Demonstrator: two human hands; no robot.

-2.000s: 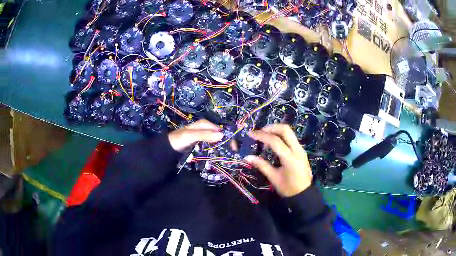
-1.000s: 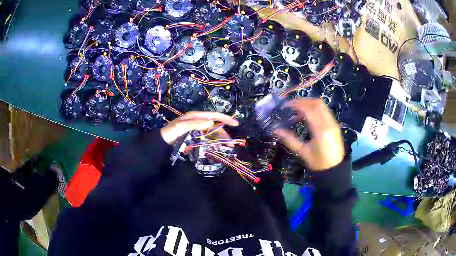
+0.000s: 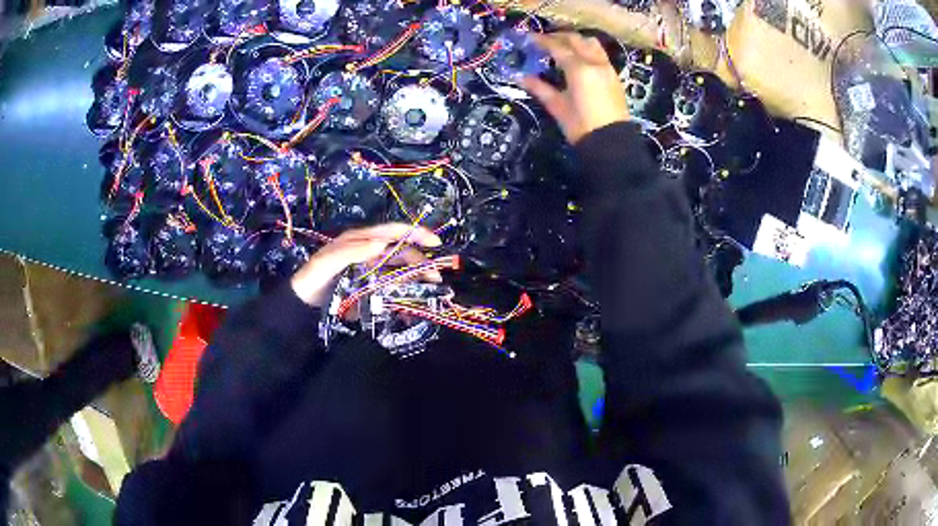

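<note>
My right hand (image 3: pixel 581 82) is stretched to the back rows and holds a wired round module (image 3: pixel 520 58) by its edge, over or against a black housing there. My left hand (image 3: pixel 362 257) lies near the bench's front edge, over a bundle of wired modules (image 3: pixel 404 327) close to my body. Red, yellow and white lead wires (image 3: pixel 442 314) trail from the bundle to the right. The left fingertips are partly lost among the wires, so their grip is unclear. Rows of black housings (image 3: pixel 499 139) surround both hands; those at left carry wired modules, some pale-faced (image 3: pixel 415 113).
A corded black tool (image 3: pixel 787 304) and small white boxes (image 3: pixel 826 193) lie at the right of the green bench (image 3: pixel 51 113). A tangled heap of parts (image 3: pixel 910 298) is at the far right. A cardboard carton (image 3: pixel 787 57) stands behind. A red stool (image 3: pixel 183 362) shows below.
My right hand has moved from beside the left hand up to the back rows, carrying a module. My left hand has stayed by the bundle. The camera view has shifted somewhat.
</note>
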